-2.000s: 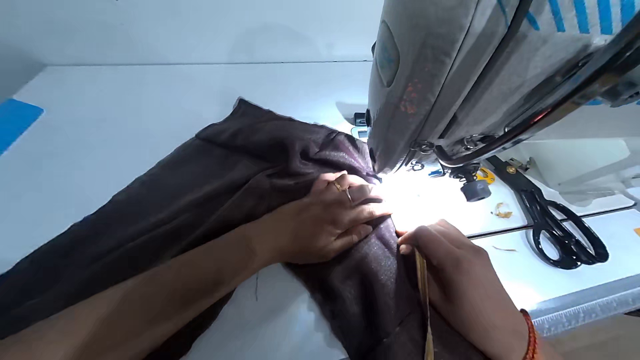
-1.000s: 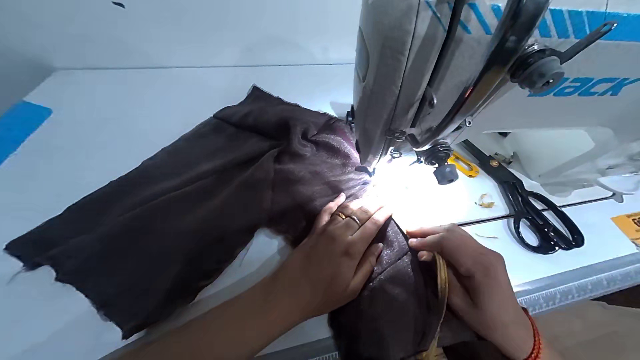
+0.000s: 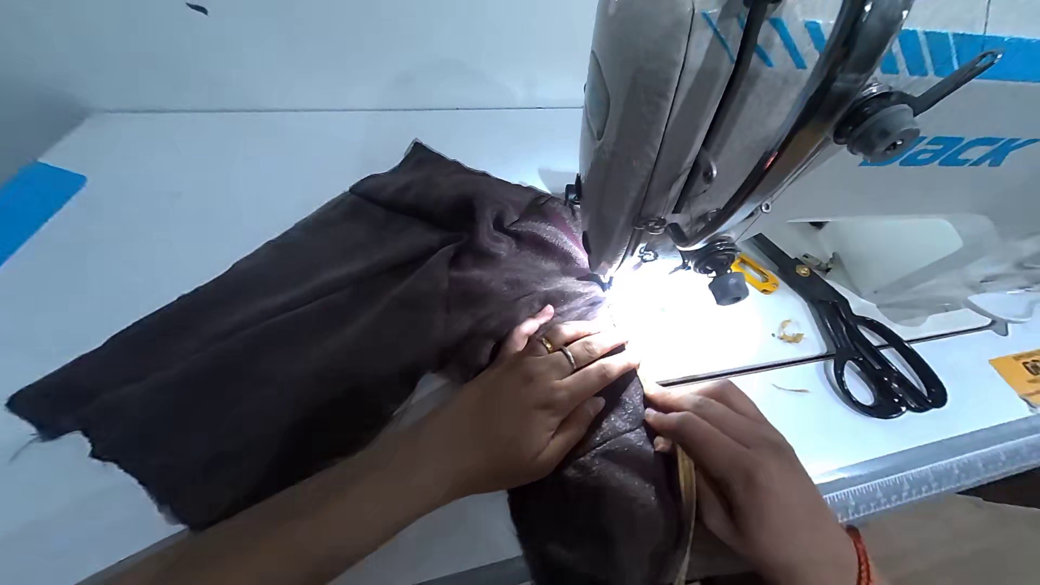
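Observation:
Dark purple-brown fabric [image 3: 325, 301] spreads over the white table and runs under the needle area of a Jack sewing machine [image 3: 650, 122]. My left hand [image 3: 552, 390], with rings on its fingers, lies on the cloth just in front of the needle, fingers spread a little. To its right, my right hand [image 3: 731, 455] pinches the fabric edge together with a narrow golden-tan strip [image 3: 686, 496] that hangs down along it. Glare from the machine's lamp hides the needle and presser foot.
Black-handled scissors [image 3: 861, 349] lie right of the needle, near a yellow tool [image 3: 756, 274] and thread scraps [image 3: 788, 331]. A ruler tape [image 3: 926, 483] runs along the table's front edge. An orange card [image 3: 1020, 375] is at the far right; blue tape [image 3: 36, 203] is at the left.
Since two seconds ago the cloth's far-left end has come into view and lies spread on the table. My left hand remains on the fabric and my right hand at its edge. The view has shifted somewhat.

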